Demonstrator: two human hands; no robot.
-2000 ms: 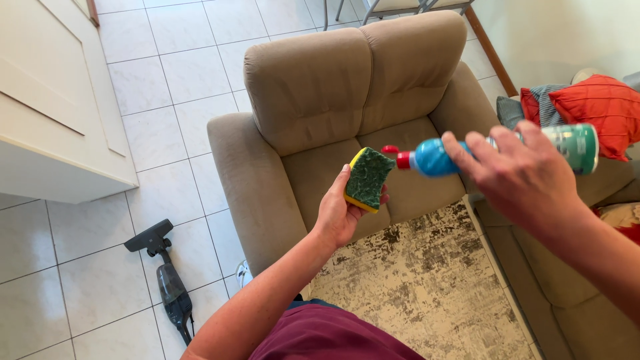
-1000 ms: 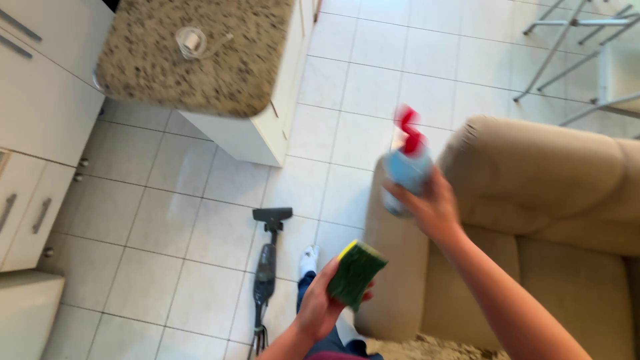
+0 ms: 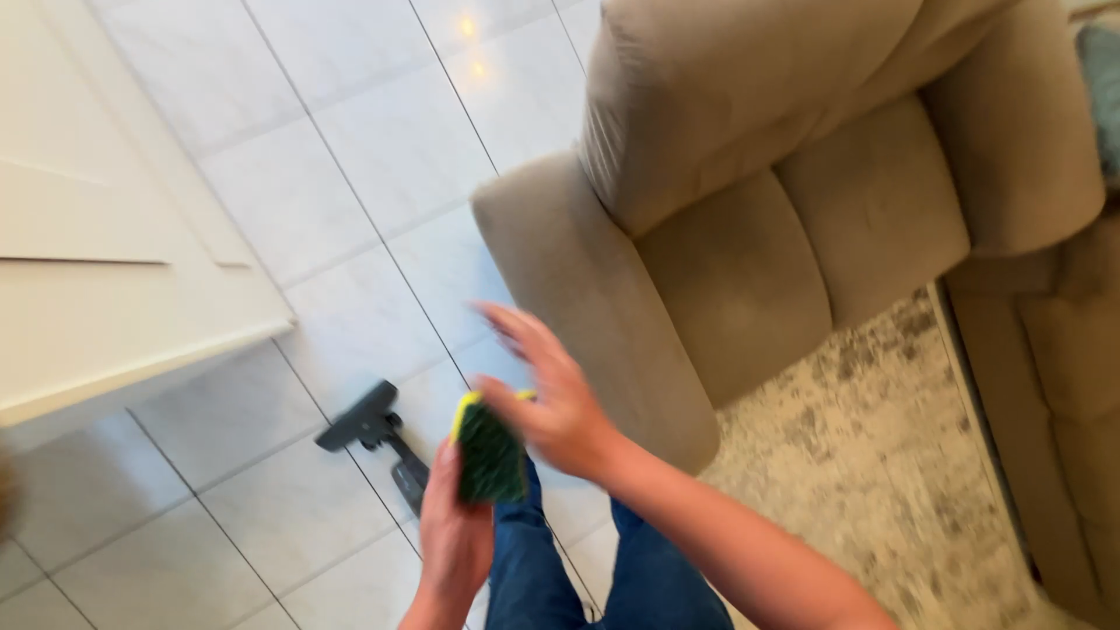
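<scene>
A scouring sponge, dark green on its upper face with a yellow edge, is gripped at its left side by my left hand. My right hand is at the sponge's upper right, its fingers spread and blurred, with nothing held in it. Its thumb overlaps the sponge's top corner; whether it touches cannot be told. Both hands are above the tiled floor, just left of the armrest of a beige sofa.
A stick vacuum cleaner lies on the white floor tiles, left of my legs. A white cabinet stands at the left. Right of my legs are a mottled rug and another brown sofa.
The blue bottle with the red cap has left my right hand and is out of view. My right hand has come to the sponge, which stays in my left hand. The view has swung.
</scene>
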